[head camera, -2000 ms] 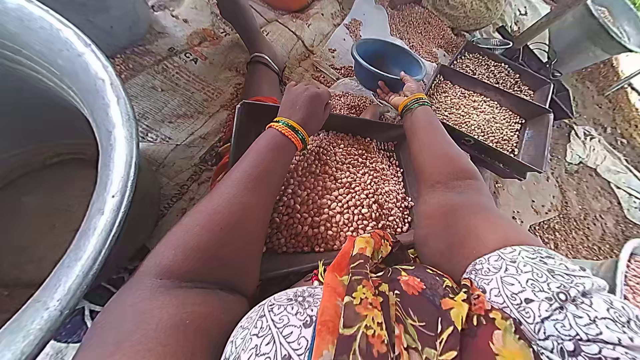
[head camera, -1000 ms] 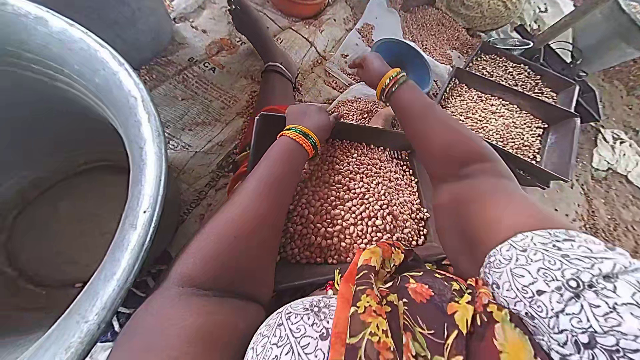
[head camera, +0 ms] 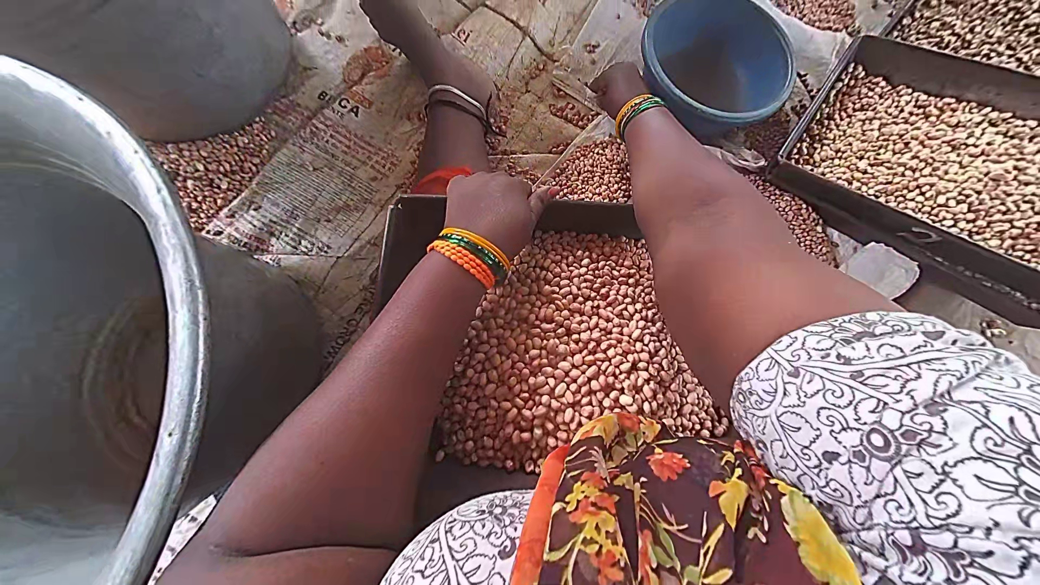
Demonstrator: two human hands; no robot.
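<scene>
My left hand (head camera: pixel 494 207) is closed over the far rim of a dark metal tray (head camera: pixel 410 227) that stands in front of my body. Reddish-brown kernels (head camera: pixel 569 349), which look like shelled peanuts, fill most of it. Beyond the tray, my right hand (head camera: pixel 619 85) is low by the left side of a blue bowl (head camera: pixel 719 61); its fingers are partly hidden, and whether they hold anything cannot be told. The bowl stands upright among loose kernels (head camera: pixel 597 169) on the ground sheet. A thin sheet edge or strip runs between my two hands.
A large metal pot (head camera: pixel 183 341) takes up the left side, with another grey vessel (head camera: pixel 162 57) behind it. Dark trays of paler kernels (head camera: pixel 926 154) stand at the right. My bare foot and ankle (head camera: pixel 455 97) rest on the printed sack sheet (head camera: pixel 325 171).
Two seconds ago my right hand held the tilted blue bowl; now the bowl stands on the ground with my hand to its left. My left hand stays at the tray's far rim.
</scene>
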